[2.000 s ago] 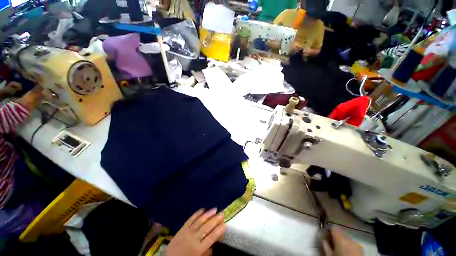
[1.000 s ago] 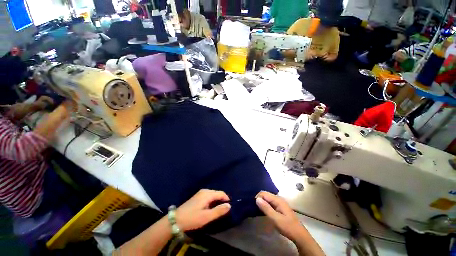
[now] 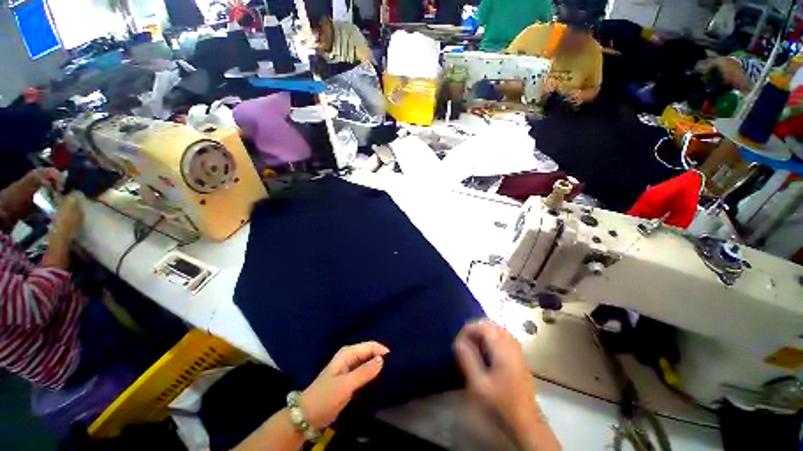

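Note:
A dark navy cloth panel (image 3: 343, 264) lies on the white sewing table, and its near edge is by my hands. My left hand (image 3: 345, 379), with a beaded bracelet, is over the near part of the panel. Its thumb and fingers are slightly apart and no cloth shows between them. My right hand (image 3: 495, 365) is blurred at the panel's near right corner. Its fingers are bent, and whether they pinch the cloth edge cannot be told. The yellow-green strip seen earlier does not show along the edge.
A cream sewing machine (image 3: 651, 282) stands at right, with dark-handled scissors (image 3: 627, 388) under its arm. A yellower machine (image 3: 180, 167) stands at left beside a person in striped sleeves (image 3: 40, 295). A yellow basket (image 3: 167, 374) is below the table edge. White pieces (image 3: 484, 154) lie behind.
The scissors were put down and the yellow-green edge went out of sight. Both hands then met at the near edge; since then they have moved slightly apart and the cloth lies flatter.

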